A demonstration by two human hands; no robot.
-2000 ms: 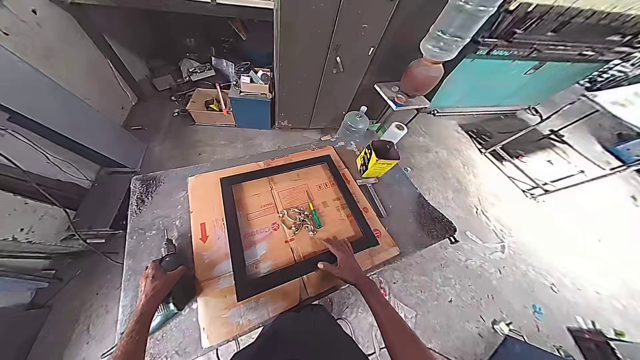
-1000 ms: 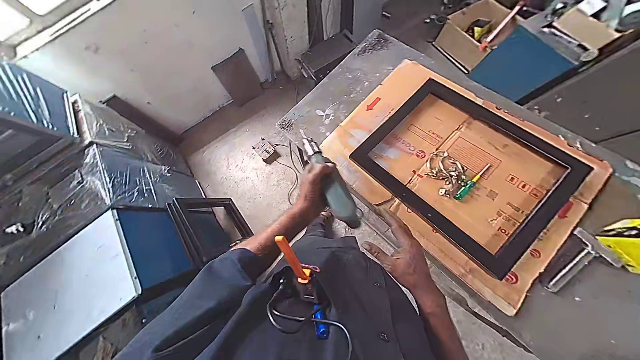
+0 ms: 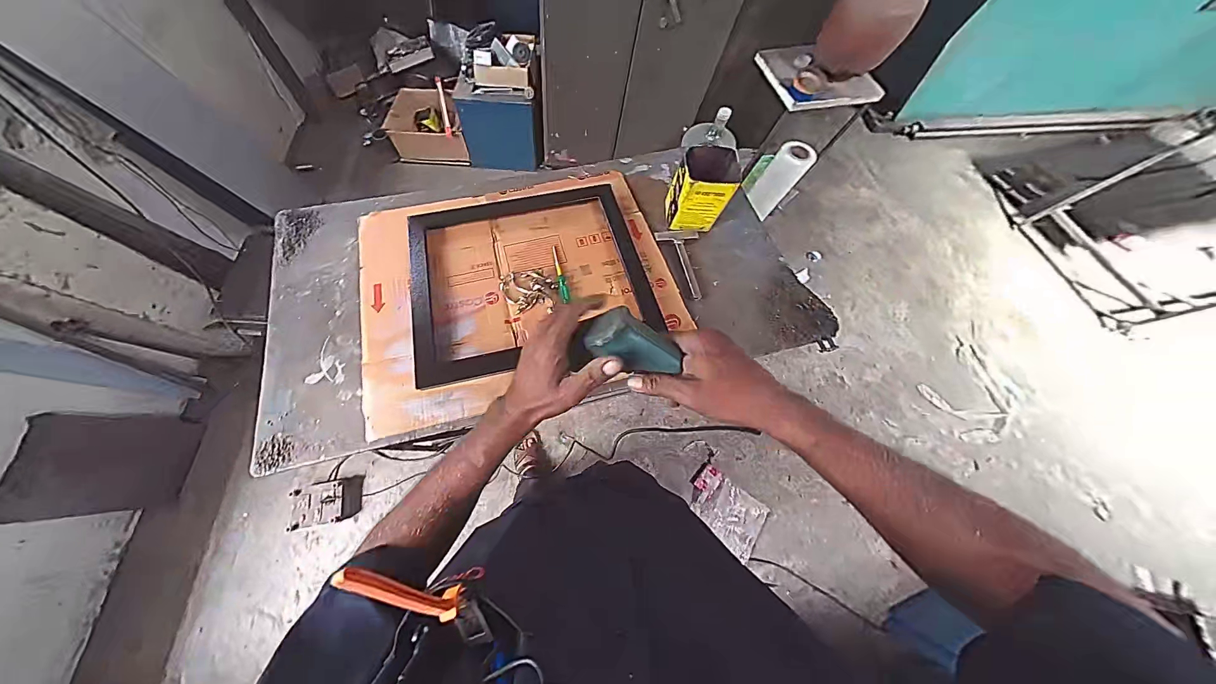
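Observation:
Both of my hands are on a dark green power drill point(image 3: 632, 342), held above the near right corner of a black rectangular frame point(image 3: 420, 304). My left hand point(image 3: 556, 366) grips its left part; my right hand point(image 3: 717, 375) holds the other end. The drill's front end is hidden. The frame lies on flattened cardboard point(image 3: 385, 389) on a grey worktable point(image 3: 313, 366). Inside the frame opening, a pile of metal hardware point(image 3: 525, 289) rests on the cardboard beside a screwdriver with a green handle point(image 3: 563, 288).
A yellow and black tin point(image 3: 703, 195), a clear bottle point(image 3: 711, 136) and a white roll point(image 3: 784, 179) stand beyond the table's right part. A metal tool point(image 3: 682, 264) lies right of the cardboard. A cable point(image 3: 665, 429) runs past the near edge; a cardboard box point(image 3: 427, 133) stands behind.
The drill was in my left hand alone, away from the frame; now both hands are on it above the frame's near edge. The view has swung back right towards the table.

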